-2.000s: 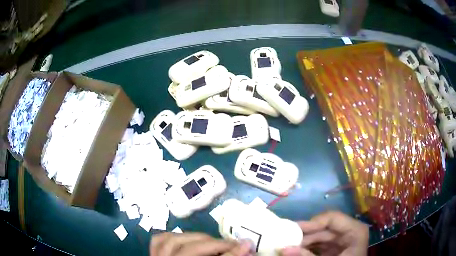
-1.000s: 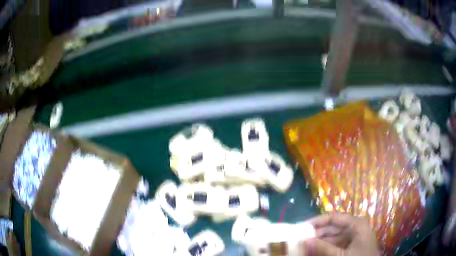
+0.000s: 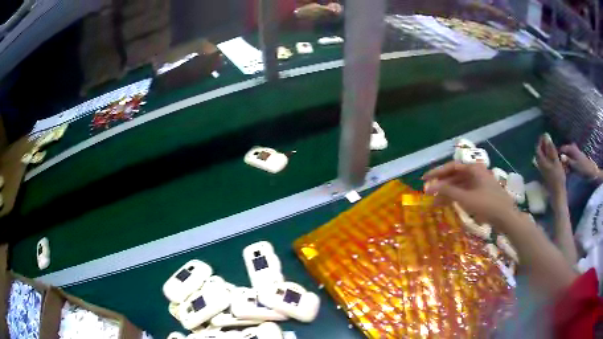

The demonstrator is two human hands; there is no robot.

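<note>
My right hand (image 3: 468, 191) is over the upper right part of the orange pack (image 3: 390, 265), with its fingers bent. No housing shows in it; whether the fingertips pinch something small cannot be told. My left hand is out of the picture. Cream housings with dark squares lie piled left of the pack; one (image 3: 262, 265) is at the pile's upper right. The bottom edge cuts off the pile. A single housing (image 3: 266, 159) with a short reddish wire lies on the green conveyor.
A metal post (image 3: 362, 93) rises from the pale rail (image 3: 198, 225). A divided cardboard box (image 3: 51, 311) is cut off at bottom left. Another person's hands (image 3: 550, 159) are at the right, near more cream housings (image 3: 516, 185). Another housing lies partly behind the post.
The view has swung up and right, so the bench lies lower. My right hand has moved from the housing it held to above the pack. My left hand, visible two seconds ago, is out of view.
</note>
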